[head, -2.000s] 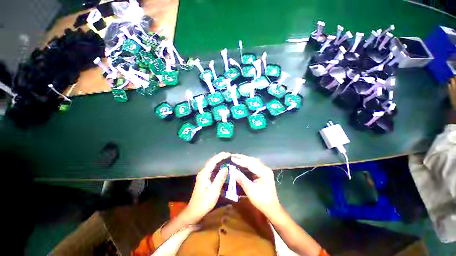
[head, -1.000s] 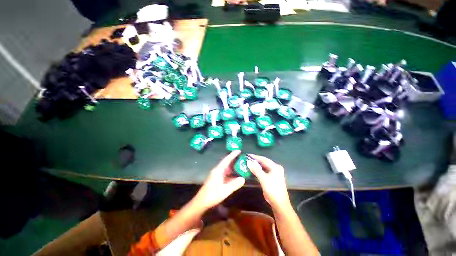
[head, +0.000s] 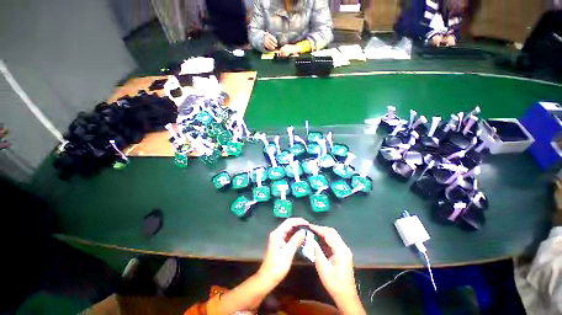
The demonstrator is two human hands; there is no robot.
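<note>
My left hand (head: 282, 249) and my right hand (head: 333, 255) meet at the bench's front edge. Both hold one small unit (head: 307, 247) between the fingertips. Its white lead hangs down toward me, and the fingers hide most of its body. Beyond them, a group of open housings with green boards (head: 300, 188) stands mid-bench, white leads sticking up. To their right is a cluster of closed black units (head: 431, 154) with white leads. Loose circuit boards (head: 212, 132) lie tangled at the left.
Black housings (head: 111, 132) are heaped at far left. A dark cover (head: 153, 223) lies near the left front edge. A white plug-in box (head: 411, 230) with a cable is at right. A pale tray (head: 508, 134) and a blue box (head: 545, 138) stand beyond. People sit across the bench.
The view has tilted up, showing people across the bench. The unit's green face, visible a second ago between my hands, is now mostly covered by my fingers, with the lead pointing toward me.
</note>
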